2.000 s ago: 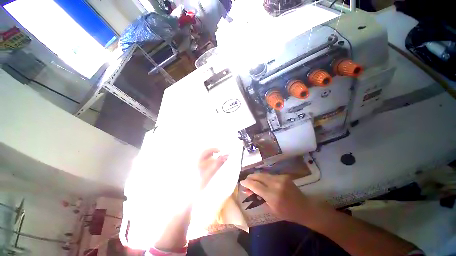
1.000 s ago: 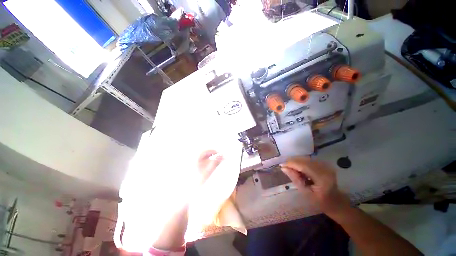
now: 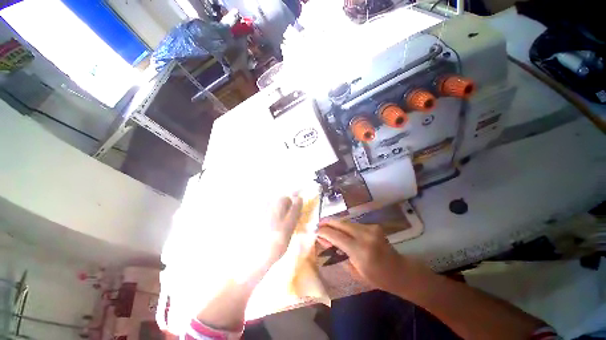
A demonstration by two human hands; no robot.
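Note:
A pale cream-yellow fabric piece (image 3: pixel 302 269) lies on the table left of and below the presser foot (image 3: pixel 327 189) of the white overlock machine, partly washed out by glare. My left hand (image 3: pixel 282 222) rests on the fabric, fingers near the foot; glare blurs its outline. My right hand (image 3: pixel 355 246) is at the fabric's right edge, thumb and fingertips pinched at the cloth. Dark pointed thread snips (image 3: pixel 331 256) stick out from under my right palm. The fabric's edge at the foot is hard to make out.
Four orange tension knobs (image 3: pixel 420 99) sit on the machine body. A metal-framed rectangular opening (image 3: pixel 392 222) is in the tabletop beside my right hand. White cloth (image 3: pixel 565 292) lies at the lower right. Metal shelving (image 3: pixel 159 136) stands at the left, with a blue plastic bag (image 3: pixel 189 43).
My right hand moved away to the right, then came back to the fabric's edge with the snips. My left hand now lies flatter on the cloth, and more yellow fabric shows near the foot.

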